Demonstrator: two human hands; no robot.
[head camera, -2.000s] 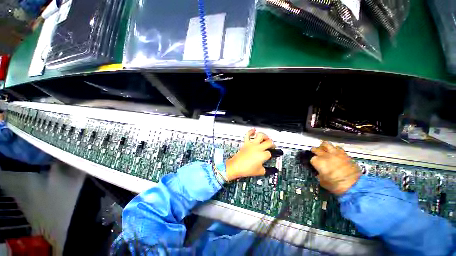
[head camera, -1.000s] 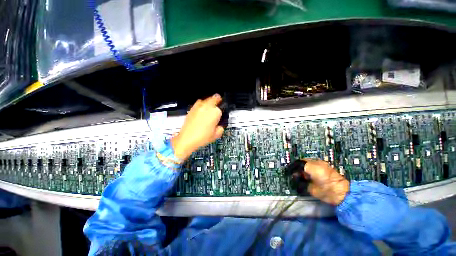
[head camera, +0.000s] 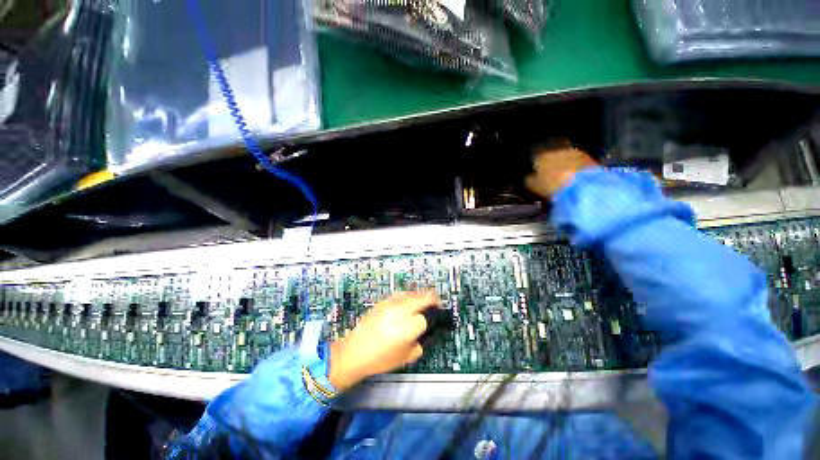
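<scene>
A long row of green circuit boards (head camera: 557, 310) lies between two pale rails (head camera: 396, 241). My left hand (head camera: 382, 337) is over the boards near the middle, its fingertips at a small black component (head camera: 438, 322); the fingers look closed on it. My right hand (head camera: 559, 168) is blurred and reaches into the dark component bin (head camera: 469, 196) under the shelf. Its fingertips are hard to make out in the shadow, so I cannot tell if it holds anything. More black components (head camera: 243, 307) stand on the boards to the left.
The green-matted shelf (head camera: 575, 54) overhangs the line and bears wrapped trays (head camera: 216, 81) and bagged components (head camera: 418, 31). A blue coiled cord (head camera: 236, 112) hangs toward my left wrist. A bag with a white label (head camera: 697, 169) lies right of the bin.
My right hand has moved from over the boards up into the bin under the shelf. My left hand has come back from the shelf's shadow to the boards. The view has shifted.
</scene>
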